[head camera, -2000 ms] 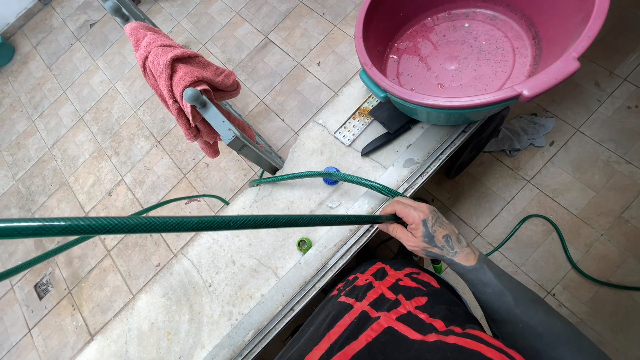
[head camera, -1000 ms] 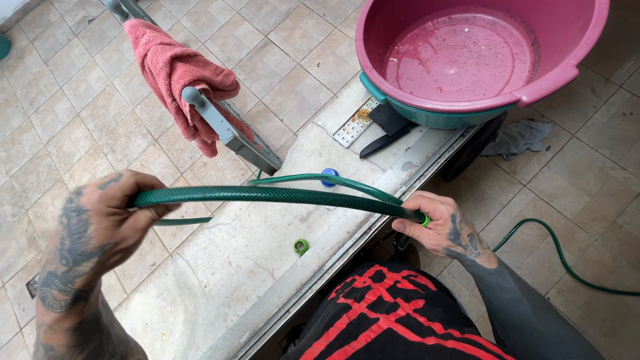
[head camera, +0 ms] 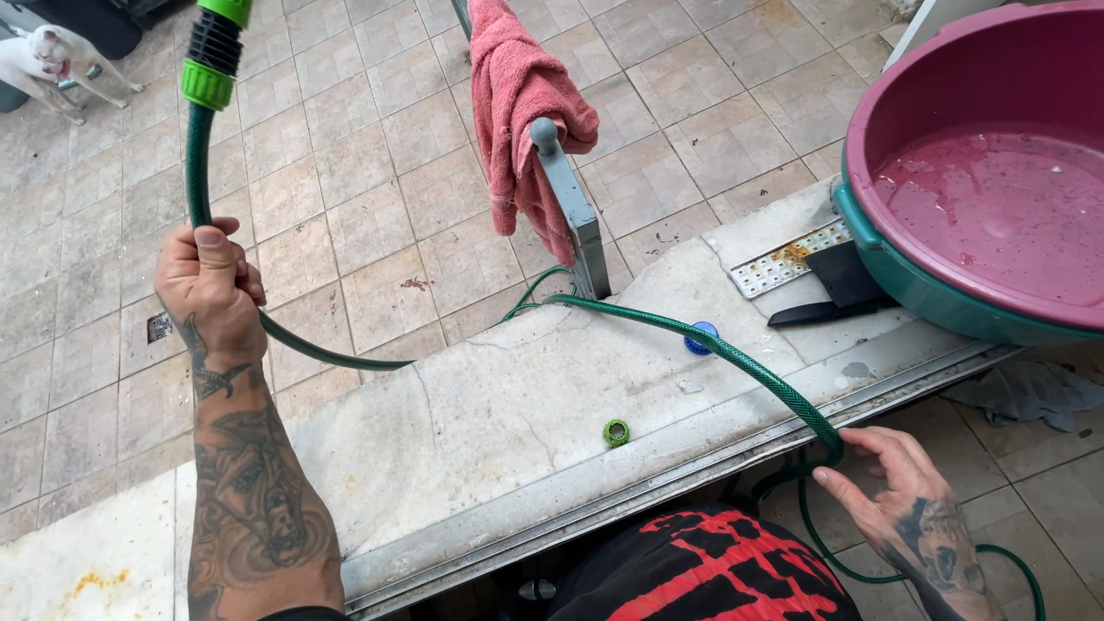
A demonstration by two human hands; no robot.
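Observation:
My left hand [head camera: 211,280] grips a green garden hose [head camera: 198,164] and holds it upright. Above the fist the hose ends in a bright green and black hose connector [head camera: 211,60], cut off by the top edge of view. My right hand [head camera: 897,492], at the sill's near edge, has its thumb and fingertips at a bend of green hose that runs across the marble sill [head camera: 483,431]. A loose green ring-shaped hose fitting [head camera: 617,432] lies on the sill, and a blue plastic cap [head camera: 701,337] sits beside the hose.
A pink basin [head camera: 1000,216] stands inside a teal one at the right, next to a black-handled tool [head camera: 828,310] and a perforated metal strip [head camera: 768,267]. A pink towel [head camera: 526,112] hangs on a grey metal frame [head camera: 573,207]. A white dog [head camera: 52,65] stands at the far left.
My left hand, out of view two seconds ago and on the hose a second ago, now holds the hose upright with its connector showing. My right hand has moved to a bend in the hose.

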